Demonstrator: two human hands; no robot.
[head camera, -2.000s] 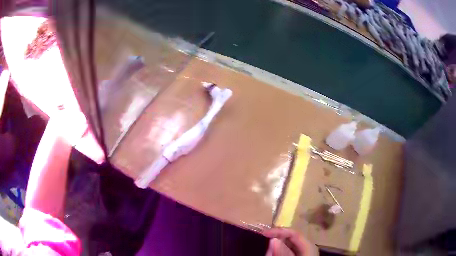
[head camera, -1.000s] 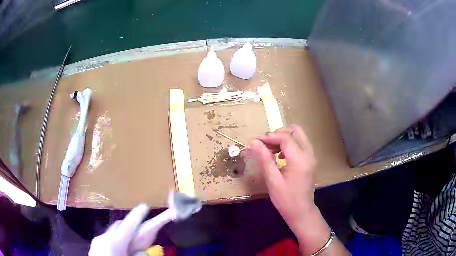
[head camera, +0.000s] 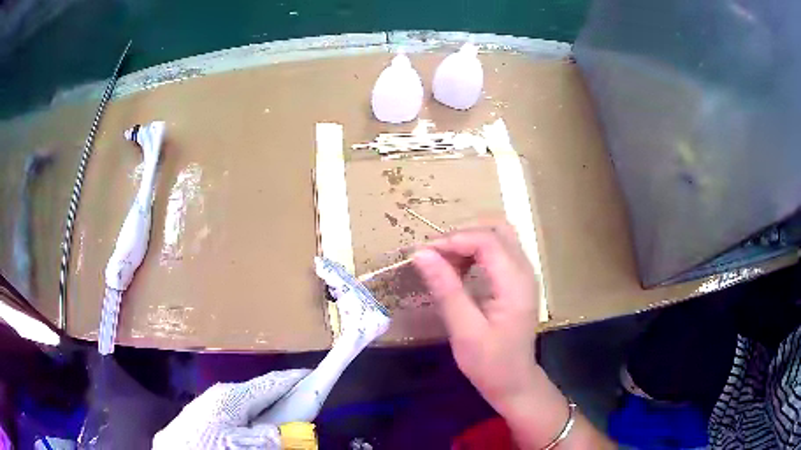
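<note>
My left hand (head camera: 237, 413), in a white knit glove with a yellow wrap, grips a grey-white moulded part (head camera: 338, 356) by its narrower length. The part's wide end points up and away, over the lower end of the left tape strip. My bare right hand (head camera: 483, 303) pinches a thin pale stick (head camera: 386, 268) between thumb and fingers. The stick's far tip is at the part's wide end; whether it touches is unclear. Another stick (head camera: 424, 220) lies on the stained cardboard pad (head camera: 465, 189). The small white cap is not visible.
A second moulded part (head camera: 132, 237) lies at left beside a striped rod (head camera: 79, 193). Two white squeeze bottles (head camera: 397, 92) stand behind a row of spare sticks (head camera: 422, 142). Yellowish tape strips (head camera: 331, 193) flank the pad. A grey panel (head camera: 694, 149) rises at right.
My left hand has raised the held part over the bench edge and turned its wide end. My right hand has moved the stick from the cap area leftward to the part. The view has shifted slightly.
</note>
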